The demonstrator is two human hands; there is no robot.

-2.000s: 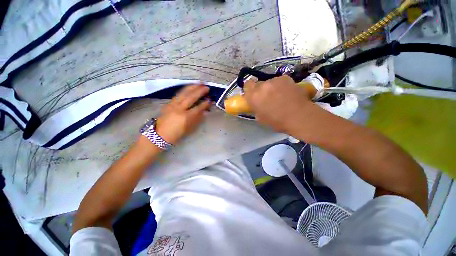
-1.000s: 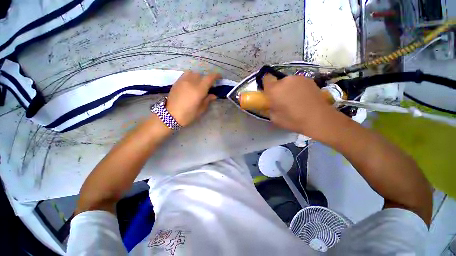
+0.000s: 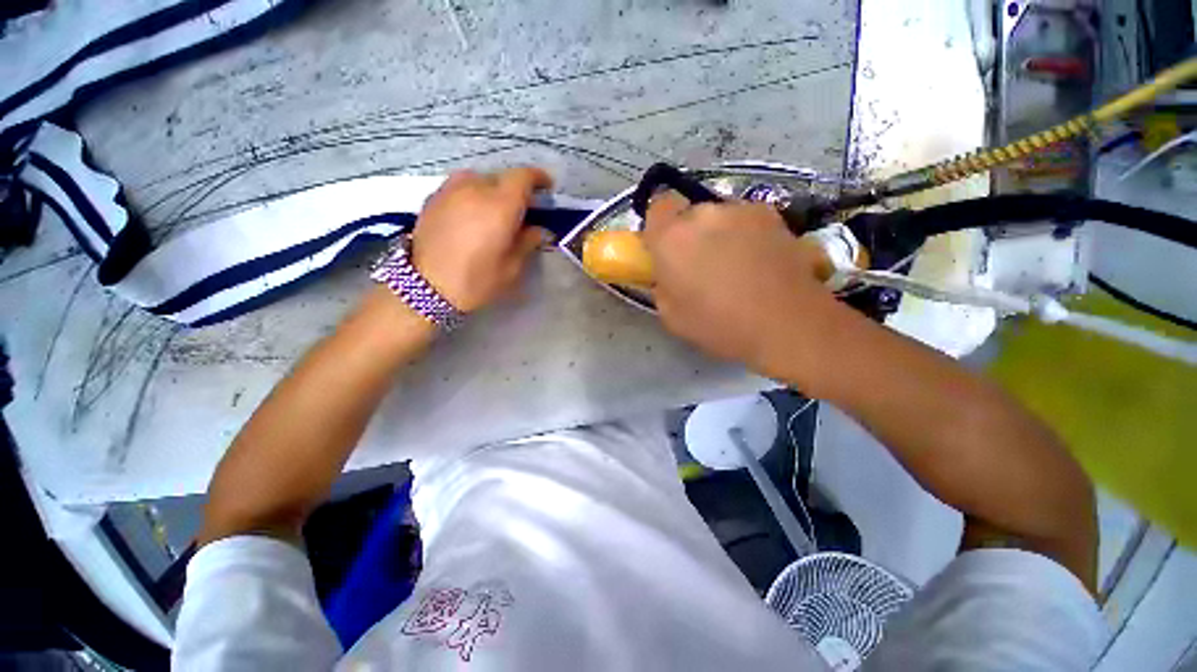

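Note:
A long navy-and-white waistband piece lies curved across the table; its left end is folded back. My left hand is on the band just left of the iron's tip, fingers bent over it; whether it pinches the cloth is hard to tell. My right hand grips the orange-yellow handle of the steam iron. The iron's pointed tip faces left and its plate covers the band's right part, which is hidden. A short navy stretch shows between my left fingers and the tip.
Striped waistbands lie at the far left. Thin guide lines mark the table cover. A yellowish coiled hose, black cable and white tube run right from the iron. A white fan and yellow cloth are beyond the table's near and right edges.
The iron and my right hand moved right along the band, then slightly back left. My left hand, blurred at first, now rests close to the iron's tip. The camera view shifted.

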